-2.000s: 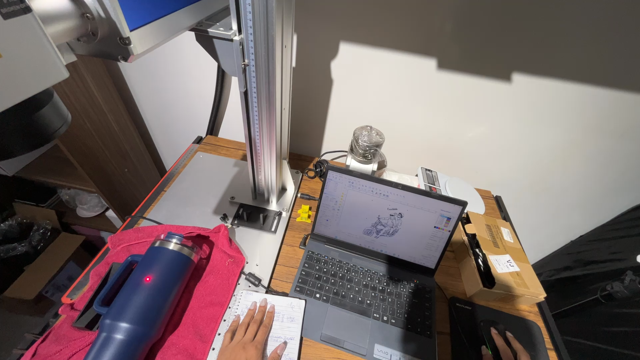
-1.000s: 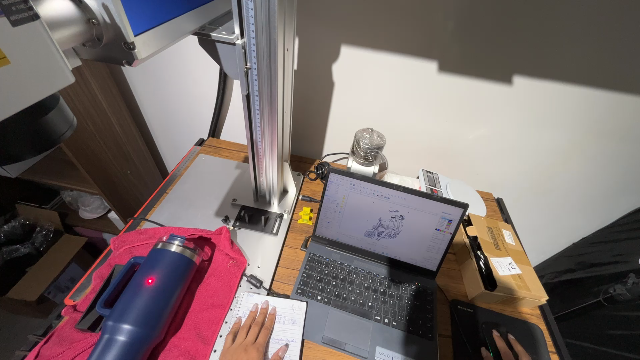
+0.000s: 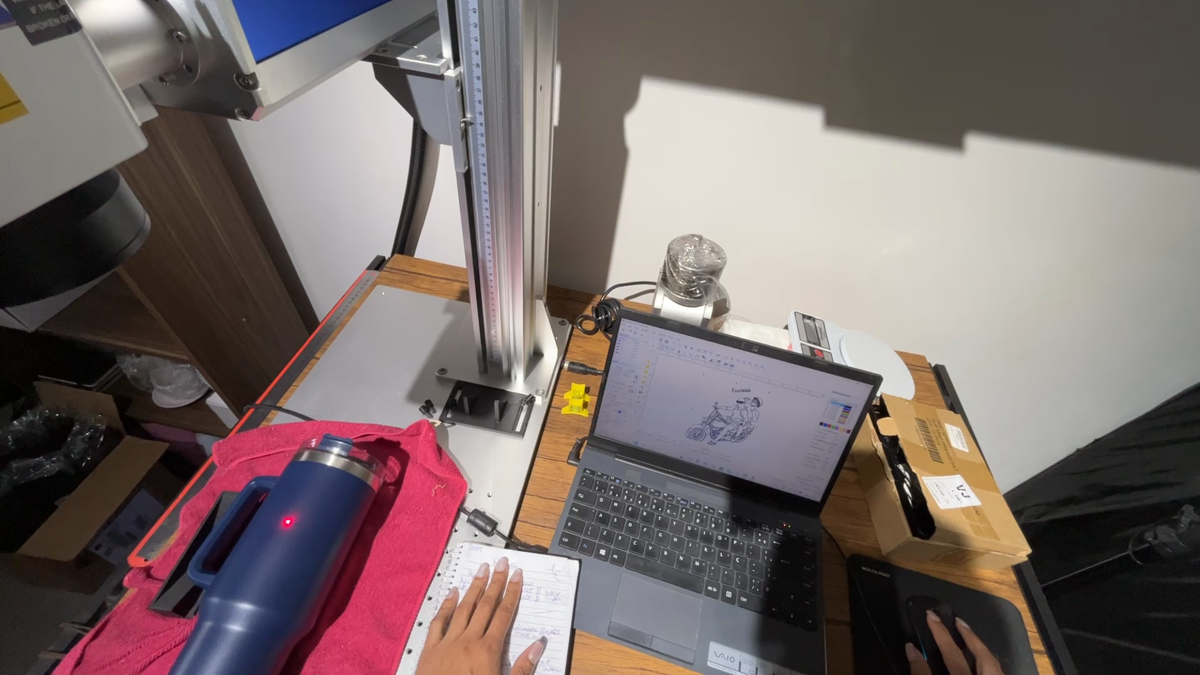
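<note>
My left hand (image 3: 478, 623) lies flat with its fingers apart on a spiral notebook page (image 3: 548, 600) that bears handwriting. At the lower right, my right hand (image 3: 949, 645) rests on a dark computer mouse (image 3: 933, 614) on a black mouse pad (image 3: 994, 605). Between the hands stands an open laptop (image 3: 694, 534), its screen showing a line drawing of riders on a motorcycle. On a red towel (image 3: 412, 469) at the left lies a blue handled tumbler (image 3: 291, 562) with a red light dot on its side.
A metal column (image 3: 511, 187) with a scale rises from a grey base plate (image 3: 375, 347); a machine head (image 3: 56, 141) hangs at upper left. Behind the laptop are a plastic-wrapped device (image 3: 692, 272) and a kitchen scale (image 3: 867, 356). A cardboard box (image 3: 937, 478) stands right, yellow pieces (image 3: 577, 400) left of the laptop.
On the laptop screen, the drawing looks smaller than in the earlier frames. Both hands keep about the same places.
</note>
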